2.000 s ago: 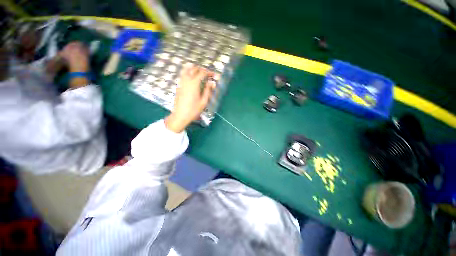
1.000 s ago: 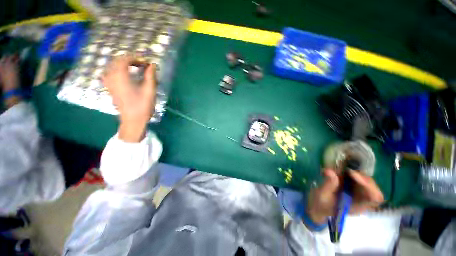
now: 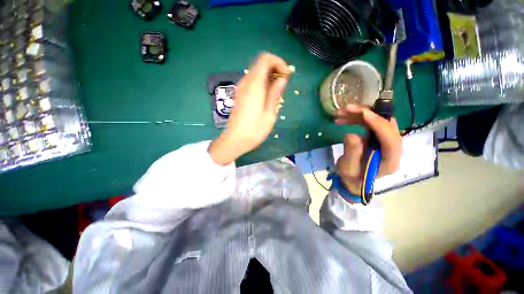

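Observation:
My left hand (image 3: 253, 106) is over the right side of the dark jig (image 3: 218, 82) and hides part of it. Its fingertips pinch a small gold part (image 3: 284, 73). A black watch housing (image 3: 223, 100) with silvery inside lies on the jig, partly hidden by my left hand. My right hand (image 3: 373, 140) is right of it, below the tip cleaner pot, and holds the soldering iron (image 3: 372, 172) with its metal end pointing up and away. Tiny yellow pieces (image 3: 282, 118) lie on the green mat around my left hand.
The clear tray (image 3: 34, 92) of parts is at the far left, with a solder wire (image 3: 138, 122) running right from it. Three loose housings (image 3: 153, 47) lie upper left. The cleaner pot (image 3: 351, 86), black fan (image 3: 324, 26) and blue station (image 3: 422, 28) stand right.
My left hand has left the tray and come to the jig with a small gold part. My right hand still holds the iron, now angled up beside the pot. The view has swung right.

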